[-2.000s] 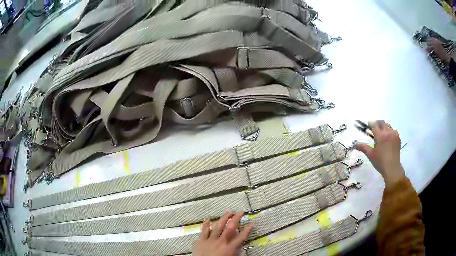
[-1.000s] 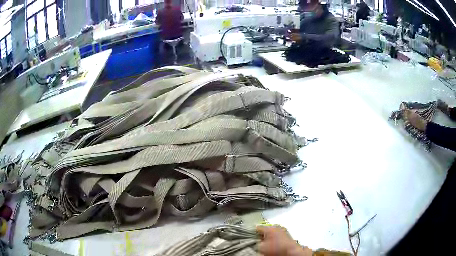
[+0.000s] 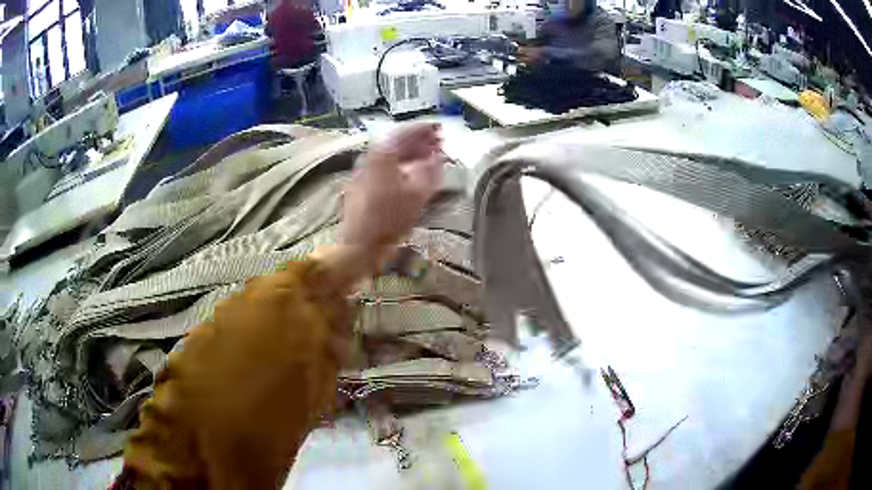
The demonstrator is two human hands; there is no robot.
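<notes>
A bundle of beige-grey webbing straps [image 3: 612, 206] is in the air over the table, blurred, bending from the centre to the right edge. My left hand [image 3: 406, 177] is raised left of the bundle's bend, above the strap heap, blurred, with no strap visible in it. My right hand [image 3: 851, 383] is at the right edge, cut off and blurred, beside strap end hooks [image 3: 801, 412]; its grip cannot be made out. Thread snips [image 3: 619, 392] with red on the handle lie on the white table, with a red-orange cord [image 3: 626, 450].
The big strap heap [image 3: 220, 258] covers the left, partly behind my sleeve. A yellow mark [image 3: 466, 461] shows at the front. Behind are a person in red [image 3: 294, 33], another person [image 3: 578, 43] at a table with black material, and white machines [image 3: 411, 84].
The strap bundle, low in front with my right hand on it before, is now up in the air, stretching right. My left arm has come into view; my right hand has moved to the right edge.
</notes>
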